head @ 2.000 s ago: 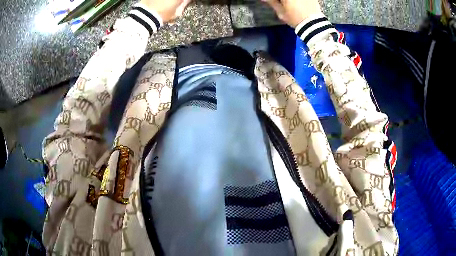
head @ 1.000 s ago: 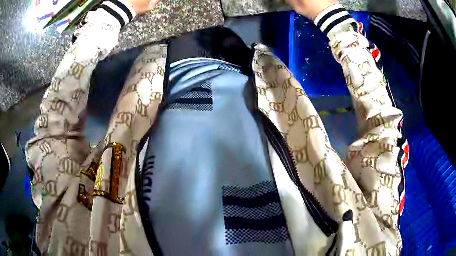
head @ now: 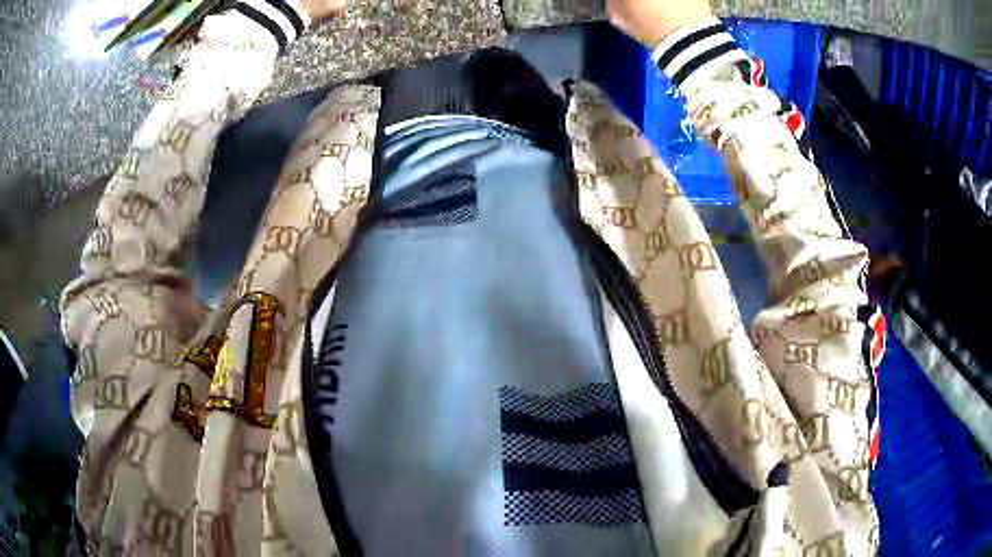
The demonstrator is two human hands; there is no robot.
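My left hand point(head: 323, 9) is at the top edge of the head view, mostly cut off beyond the striped cuff. My right hand point(head: 656, 16) is also cut off by the top edge. The fingers of both hands are out of the picture, so what they hold cannot be seen. Printed boxes point(head: 163, 24), white and green, lie at the top left on the speckled grey tabletop point(head: 397, 35), left of my left hand. They are partly cut off and washed out by glare.
A smooth blue bin point(head: 687, 163) is below the table edge, beside my right sleeve. Blue ribbed crates point(head: 925, 457) are at the lower right, and more ribbed blue point(head: 941, 103) shows at the upper right. Dark shapes with pale stripes are at the far right.
Since two seconds ago both hands have moved up, further out of the picture. The view has shifted; ribbed blue and pale-striped shapes now show at the right.
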